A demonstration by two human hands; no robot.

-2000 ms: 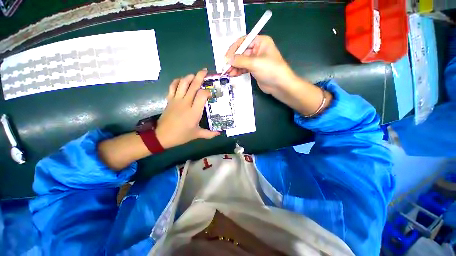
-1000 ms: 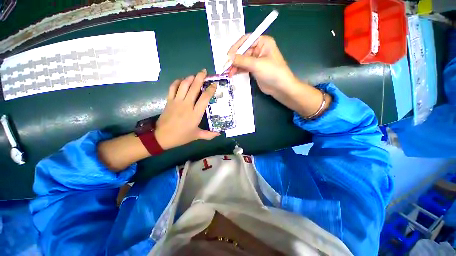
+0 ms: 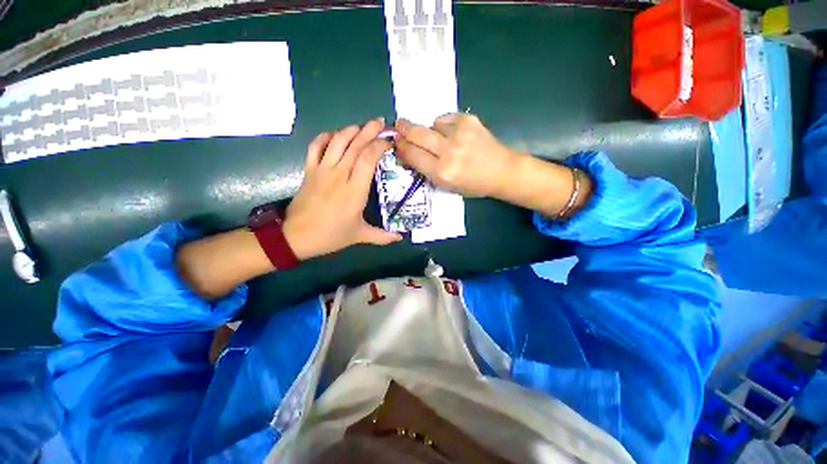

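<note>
The open phone assembly (image 3: 408, 207) lies near the bench's front edge, partly on the white sticker sheet (image 3: 423, 86). My left hand (image 3: 337, 192) holds the phone along its left side, with fingertips at the far end and the thumb at the near left corner. My right hand (image 3: 453, 156) has its fingertips at the phone's far end, close to my left fingertips. A thin dark tool, probably tweezers (image 3: 405, 198), runs from under my right hand across the phone. Whatever lies under the fingertips is hidden.
A wide spare sticker sheet (image 3: 150, 98) lies left on the dark green mat (image 3: 535, 68). A white-handled tool (image 3: 16, 237) lies far left. A red parts bin (image 3: 657, 59) stands upper right, beside light-blue sheets (image 3: 771, 136). Blue-clothed parts of a person show at the right edge.
The white pen-shaped stick is no longer visible in my right hand. A dark thin tool now shows below that hand over the phone. My right hand has turned and lowered onto the phone's far end.
</note>
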